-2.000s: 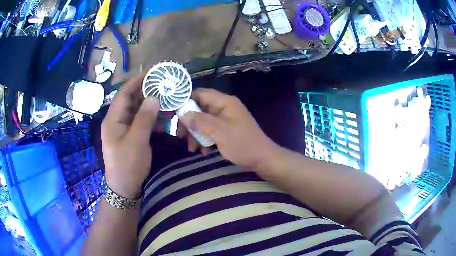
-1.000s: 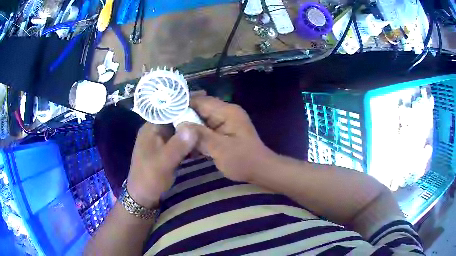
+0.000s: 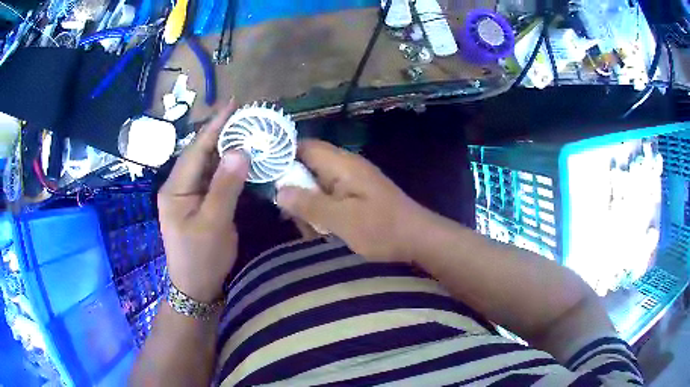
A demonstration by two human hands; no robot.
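A white handheld mini fan (image 3: pixel 261 142) is held above my lap, its round slatted head facing up and tilted. My left hand (image 3: pixel 203 189) grips the head from the left, with the thumb on its lower left edge and fingers behind it. My right hand (image 3: pixel 348 198) is closed around the short white handle (image 3: pixel 298 180), the thumb on top. Small white teeth show along the head's top edge. Most of the handle is hidden by my right hand.
The bench's brown board (image 3: pixel 303 57) lies ahead, with blue-handled pliers (image 3: pixel 203 68), a yellow-handled screwdriver (image 3: pixel 175 21) and a purple roll (image 3: pixel 488 35). A blue plastic bin (image 3: pixel 64 257) stands at left. A teal crate (image 3: pixel 564 196) with white parts stands at right.
A second ago my left hand was lower, by the handle; now it is up at the left of the fan head. The head has shifted slightly right. My right hand stays on the handle.
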